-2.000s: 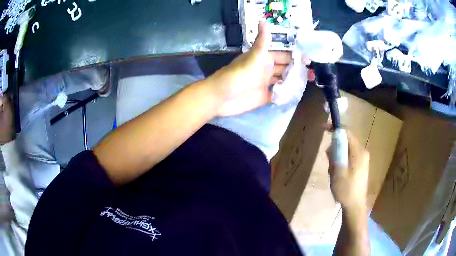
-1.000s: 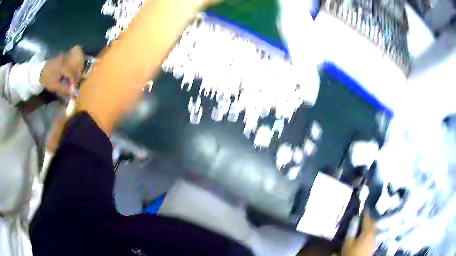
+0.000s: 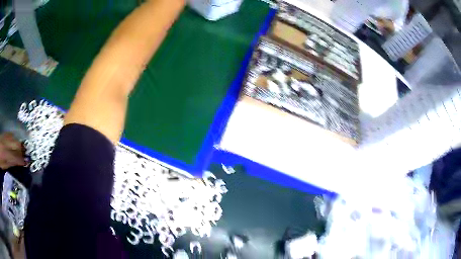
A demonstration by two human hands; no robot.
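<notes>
My left forearm reaches up across the green surface (image 3: pixel 182 81); my left hand is beyond the top edge, out of the picture. Stacked white cases (image 3: pixel 215 8) stand at the top edge, just right of where the arm leaves view. Whether the hand touches them cannot be told. My right hand is not in view. A blurred white piece (image 3: pixel 302 246), perhaps a housing, lies at the bottom edge.
Many loose white U-shaped pieces (image 3: pixel 156 195) lie below the blue edge. A brown-edged parts tray (image 3: pixel 308 71) is at upper right. Clear bags (image 3: pixel 379 222) are piled at lower right. Another person's hand (image 3: pixel 11 150) is at far left. Other people's hands show at upper right.
The view has swung from the bench's front edge to its back. My left hand has left the housing and reached out past the top edge. My right hand has gone out of view.
</notes>
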